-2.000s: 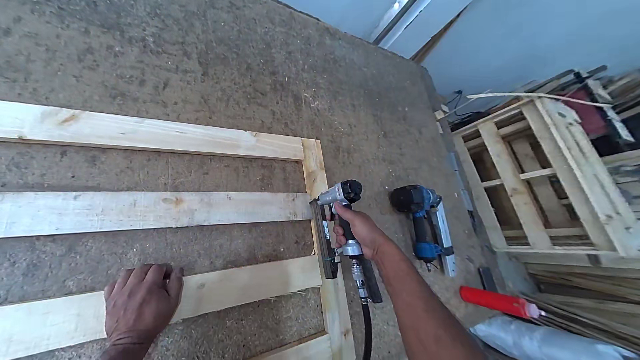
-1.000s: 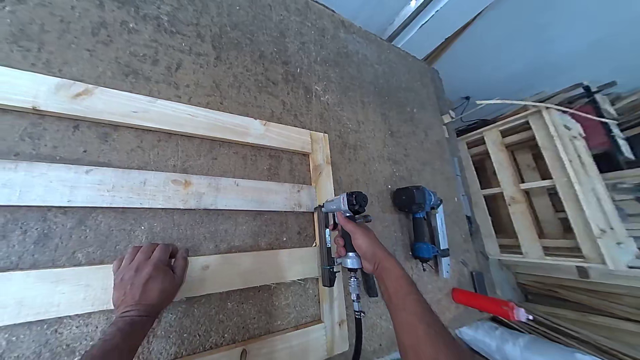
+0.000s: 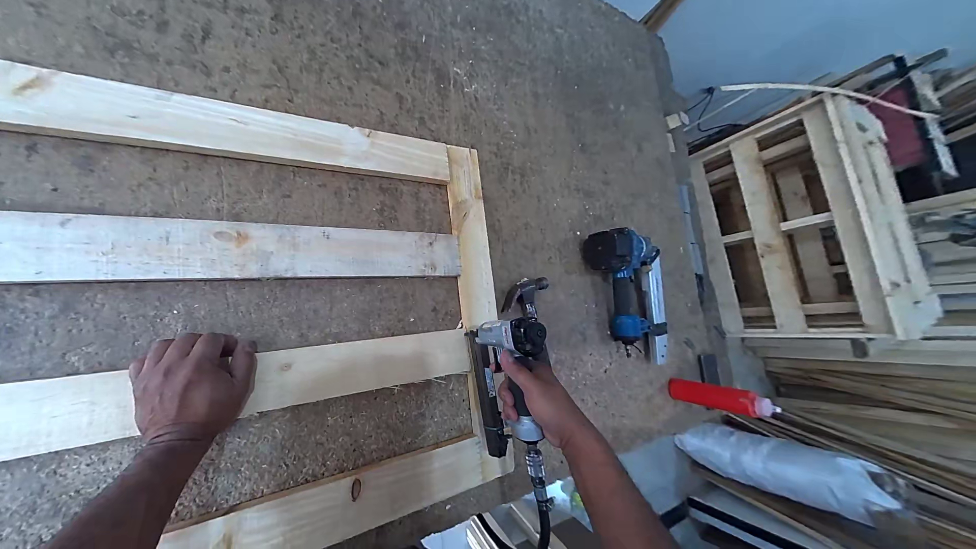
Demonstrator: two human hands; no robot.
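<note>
My right hand (image 3: 534, 400) is closed around the grip of a pneumatic stapler (image 3: 507, 366), whose nose meets the joint of a wooden slat (image 3: 343, 370) and the upright end board (image 3: 471, 229). Gripping that same slat farther left is my left hand (image 3: 194, 385), fingers curled over its upper edge. Two more boards lie above, a knotted middle slat (image 3: 229, 248) and the top rail (image 3: 229, 126); a bottom rail (image 3: 358, 492) lies below. A claw hammer (image 3: 524, 296) lies just beyond the stapler, partly hidden by it.
A blue and black nail gun (image 3: 629, 286) lies on the concrete floor right of the frame. Farther right are a red bottle (image 3: 720, 397), a white plastic-wrapped bundle (image 3: 789, 469), a slatted wooden crate (image 3: 770, 229) and piled wood strips. An air hose (image 3: 543, 515) runs down from the stapler.
The stapler in my right hand has moved down the end board, from beside the middle slat to the slat under my left hand. More of the hammer shows now.
</note>
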